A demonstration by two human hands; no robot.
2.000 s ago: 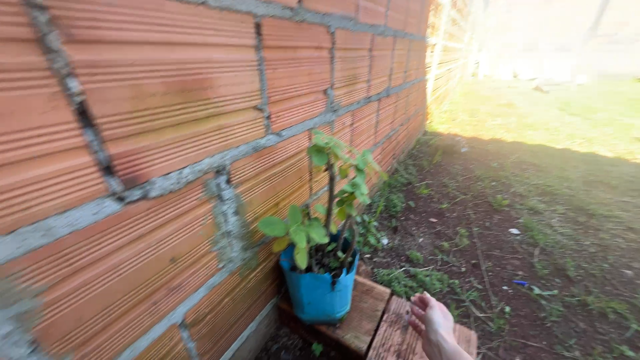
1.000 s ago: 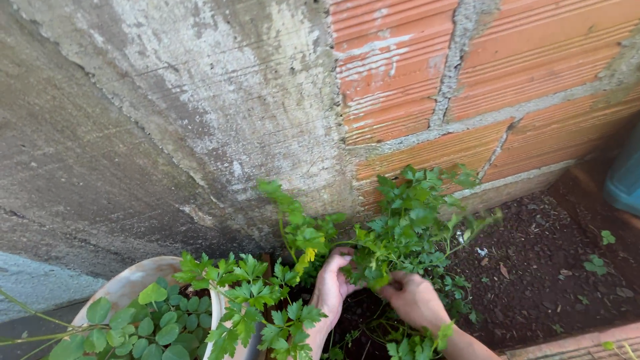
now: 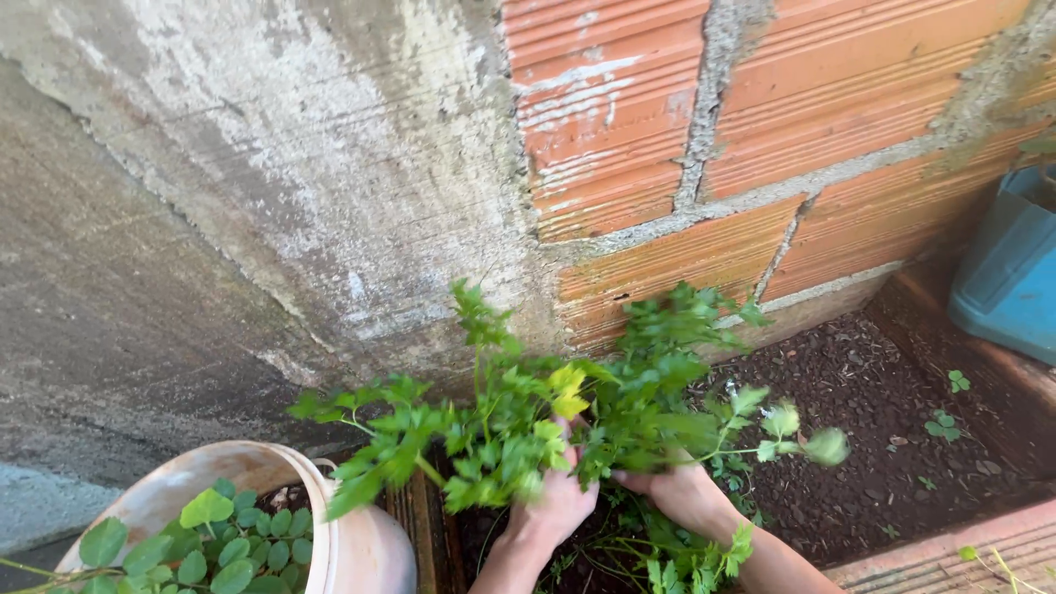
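Note:
A leafy green parsley-like plant (image 3: 487, 445) grows in the dark soil of a brick-edged bed, against the wall corner. My left hand (image 3: 557, 495) is in among its stems, the fingertips partly covered by leaves. Close to its right, my right hand (image 3: 681, 491) reaches into the same plant, its fingers also largely under foliage. Both hands touch the stems low down; whether the fingers are closed on them is hidden. One yellow leaf (image 3: 568, 392) stands just above my left hand. The leaves on the right are blurred.
A pale, stained plastic bucket (image 3: 318, 495) with a round-leaved plant (image 3: 235, 536) stands at lower left. A blue pot (image 3: 1011, 264) sits at the right edge. Behind are a rough concrete wall (image 3: 330, 165) and a hollow-brick wall (image 3: 825, 99). Bare soil (image 3: 850, 412) with small clovers lies to the right.
The view has swung from the blue pot and grass to the wall corner. Since one second ago, my hands have stayed within the green plant, and its leaves have shifted over the fingers.

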